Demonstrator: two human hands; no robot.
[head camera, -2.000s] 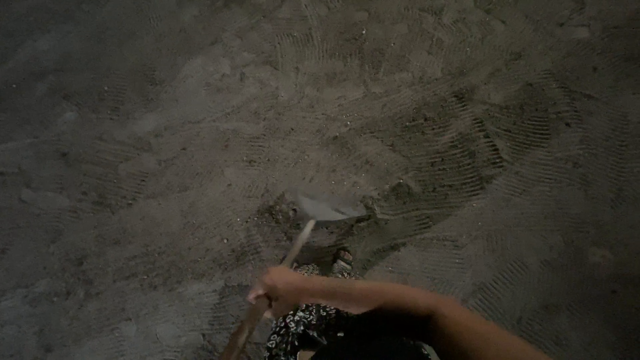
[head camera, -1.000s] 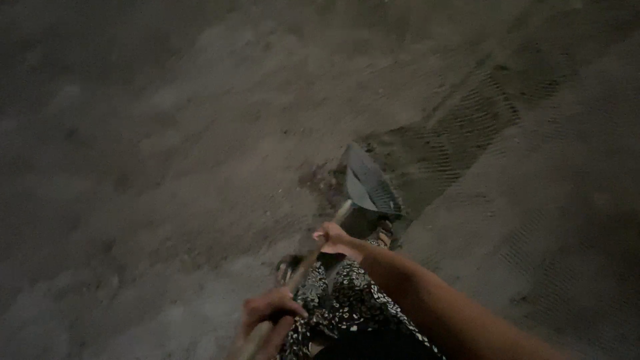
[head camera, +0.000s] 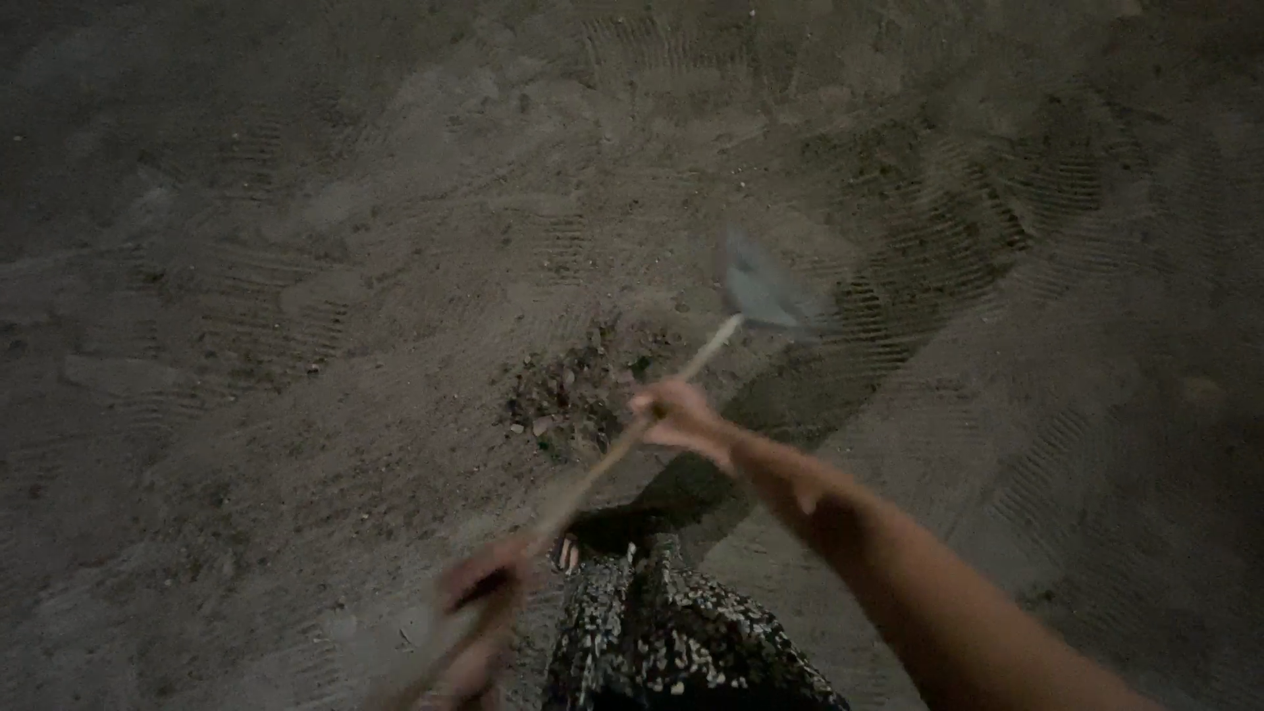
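My right hand (head camera: 681, 415) grips a long wooden handle (head camera: 602, 469) partway along its length. At the lower left my left hand (head camera: 484, 602), blurred, is closed around the handle nearer its back end. The handle runs up and right to a grey, wide-bladed tool head (head camera: 770, 291), a hoe or shovel, blurred and seemingly over the ground. A small pile of debris and dark bits (head camera: 573, 390) lies on the dirt, left of my right hand and below the tool head.
Bare dirt ground (head camera: 395, 197) with ridged rake-like or tread marks spreads all around. A dark shadow (head camera: 918, 257) crosses it diagonally. My patterned black-and-white clothing (head camera: 681, 632) and part of a foot (head camera: 567, 553) show at the bottom.
The tool head has moved away from my feet, up and right. My right hand, near my clothing a second ago, is farther forward. The debris pile is now more plainly exposed.
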